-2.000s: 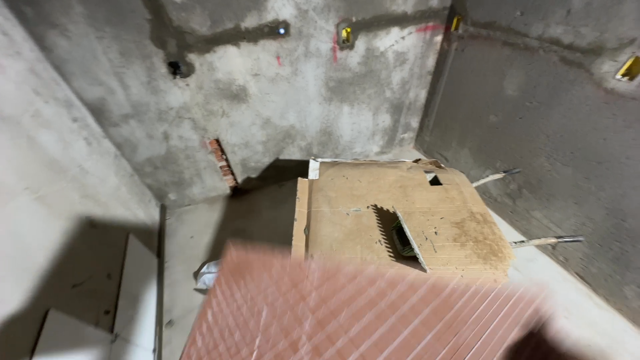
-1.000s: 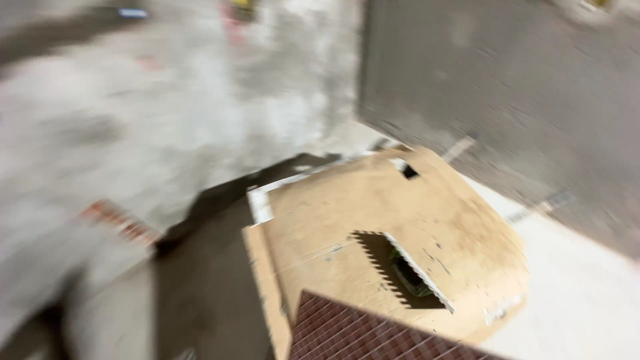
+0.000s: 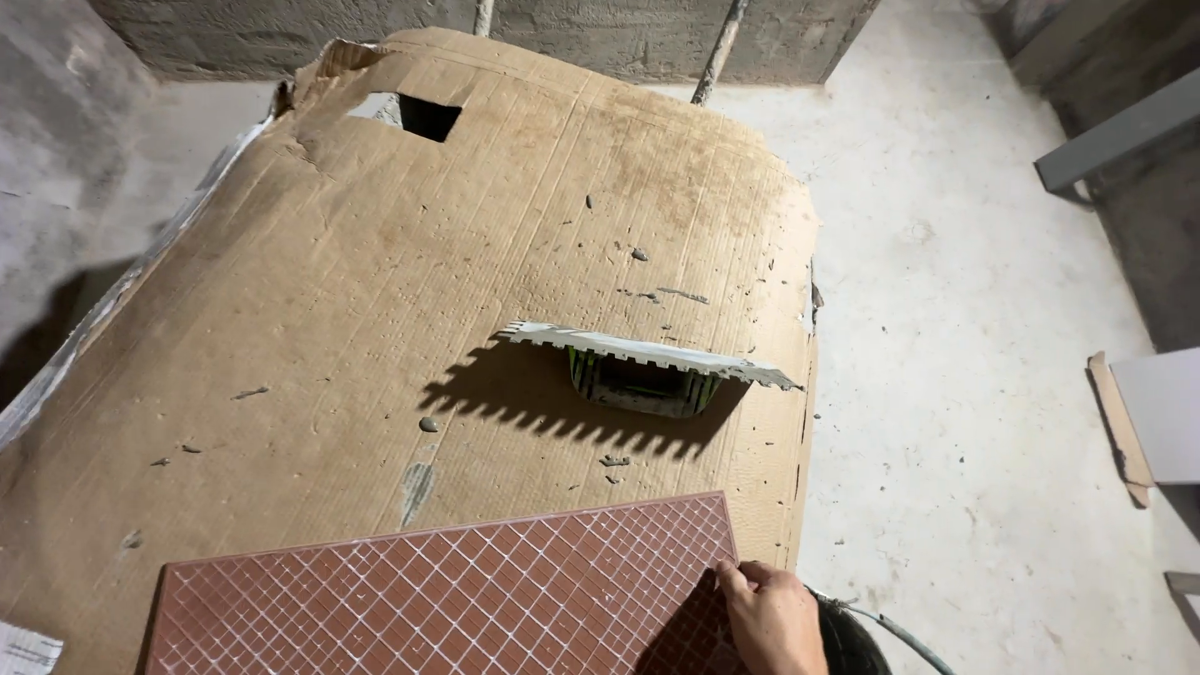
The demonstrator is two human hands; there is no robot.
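Note:
My right hand [image 3: 773, 614] grips the right edge of a reddish-brown tile [image 3: 450, 600], whose back with its raised grid faces up. The tile lies over the near part of a cardboard-covered surface [image 3: 356, 309]; its lower edge runs out of view. Beyond the tile a notched trowel [image 3: 656, 352] rests on its handle, its toothed steel blade tilted up and casting a jagged shadow. My left hand is not in view.
A dark bucket [image 3: 848, 637] with a wire handle stands right of my hand, partly hidden. Small mortar crumbs dot the cardboard, which has a cut-out hole [image 3: 431, 117]. A white panel [image 3: 1162, 412] is at the right. Rough walls stand behind.
The view has swung right and down, closer to the cardboard. The tile now appears lower in view, with my right hand at its edge. The trowel still rests on the cardboard.

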